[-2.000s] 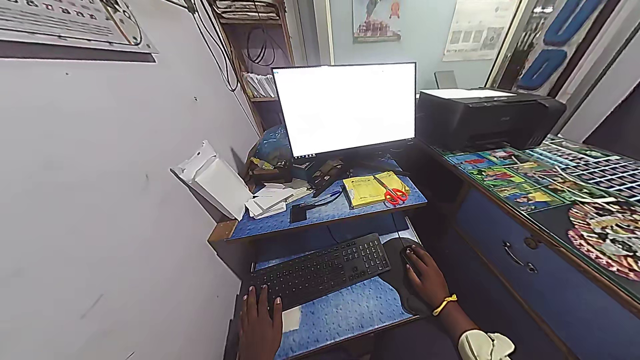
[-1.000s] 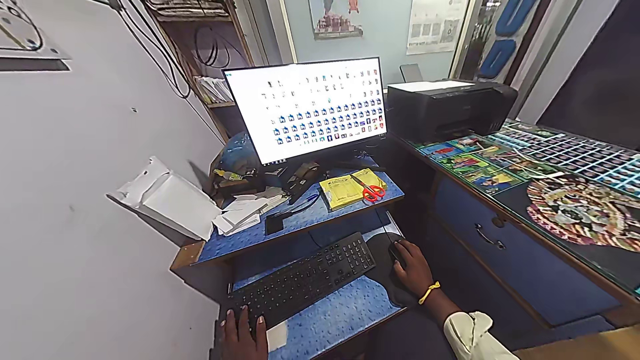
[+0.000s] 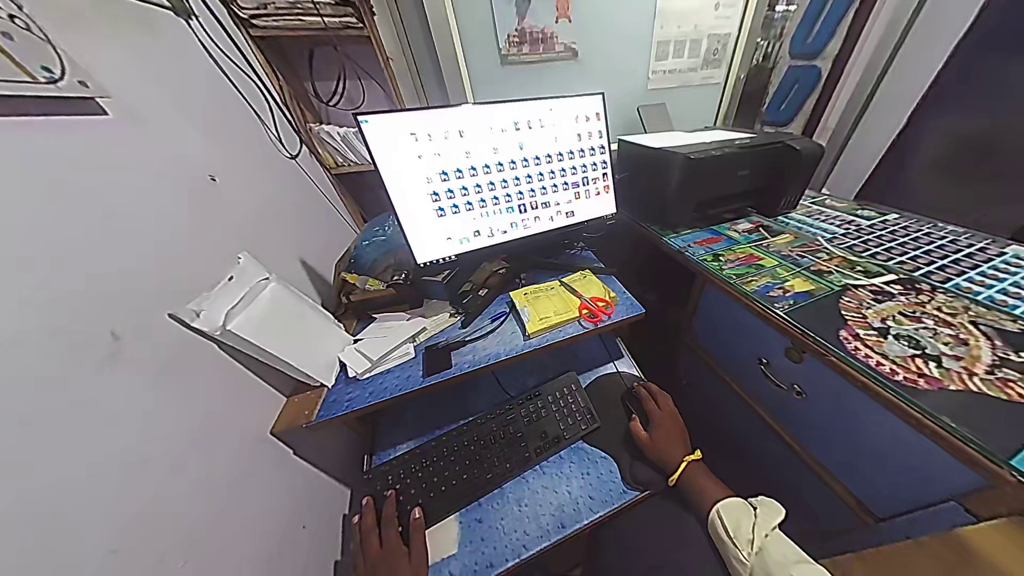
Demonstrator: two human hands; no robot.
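Observation:
My right hand (image 3: 661, 426), with a yellow band at the wrist, rests over a black computer mouse (image 3: 637, 406) on a dark mouse pad (image 3: 612, 436). My left hand (image 3: 390, 538) lies with its fingers apart at the lower left end of a black keyboard (image 3: 488, 444), fingertips at its near edge. Both stand on a blue pull-out tray (image 3: 520, 512). Above, a monitor (image 3: 512, 176) shows rows of icons on a white ground. Red-handled scissors (image 3: 594, 308) lie on a yellow printed pad (image 3: 548, 306) on the desk's upper shelf.
White papers (image 3: 386, 342) and a white packet (image 3: 280, 324) sit at the left of the upper shelf, near the wall. A black printer (image 3: 716, 176) stands right of the monitor. A glass-topped counter (image 3: 800, 320) with photos under it runs along the right.
The monitor was blank white two seconds ago and now shows icons. The view has shifted to the right. My hands remain at the keyboard and mouse.

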